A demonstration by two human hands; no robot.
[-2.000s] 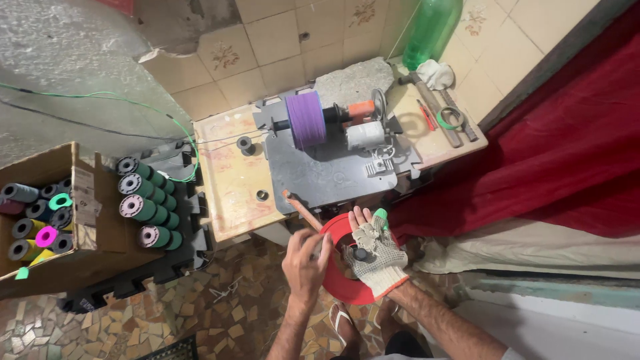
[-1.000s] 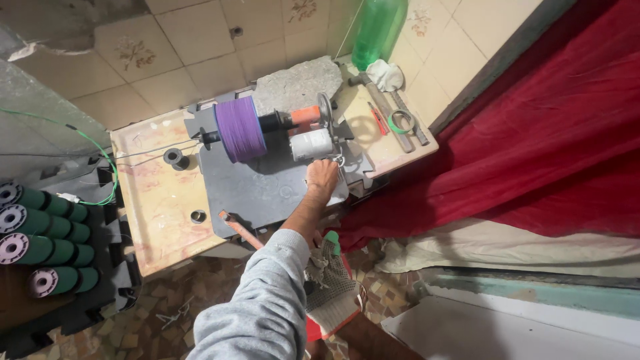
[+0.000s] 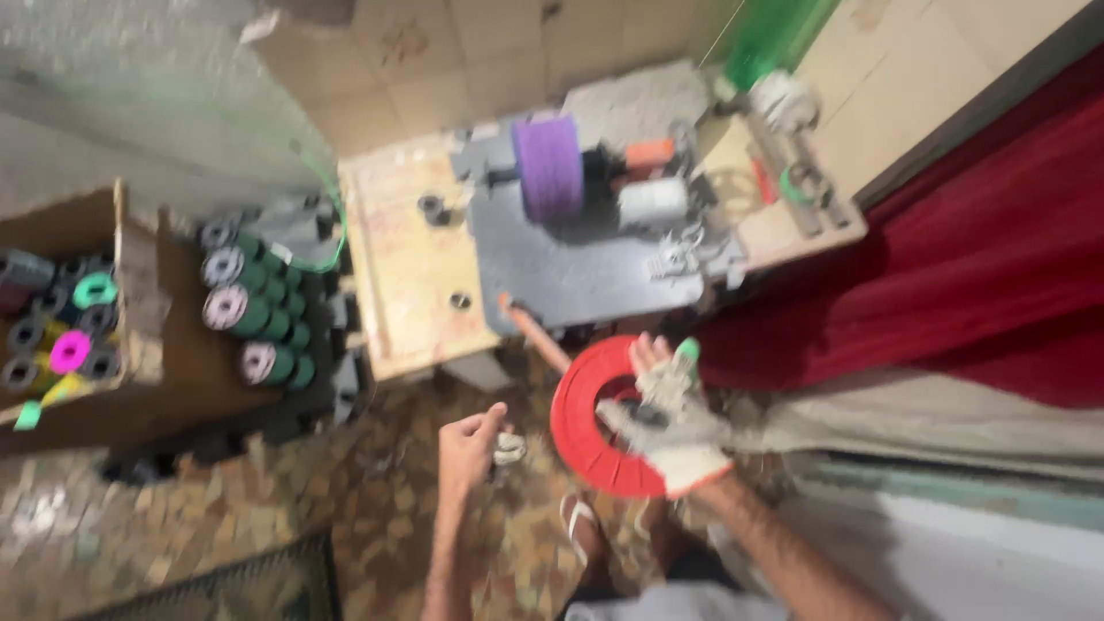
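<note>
My left hand (image 3: 470, 440) is bare, its fingers curled and thumb raised, left of a red plastic ring (image 3: 573, 423). A small pale loop, possibly cord (image 3: 509, 448), shows beside its fingers; blur hides whether they grip it. My right hand (image 3: 673, 414) wears a pale knit glove with bare fingertips and green on one finger. Its palm faces up with fingers spread, overlapping the ring's right side; a small dark round part (image 3: 647, 414) shows against the palm. Beyond the hands, a purple spool (image 3: 549, 168) and a white spool (image 3: 653, 203) are mounted over a grey plate (image 3: 578, 267).
A wooden table (image 3: 423, 319) holds small dark round parts. An orange-tipped rod (image 3: 539, 338) projects off its front edge. Left are a cardboard box (image 3: 142, 319) of spools and stacked green spools (image 3: 267, 323). A red curtain (image 3: 966, 233) hangs at right.
My left hand has drawn back from beside the white spool to left of the red ring. The gloved palm and the ring are in fuller view again. The view has shifted.
</note>
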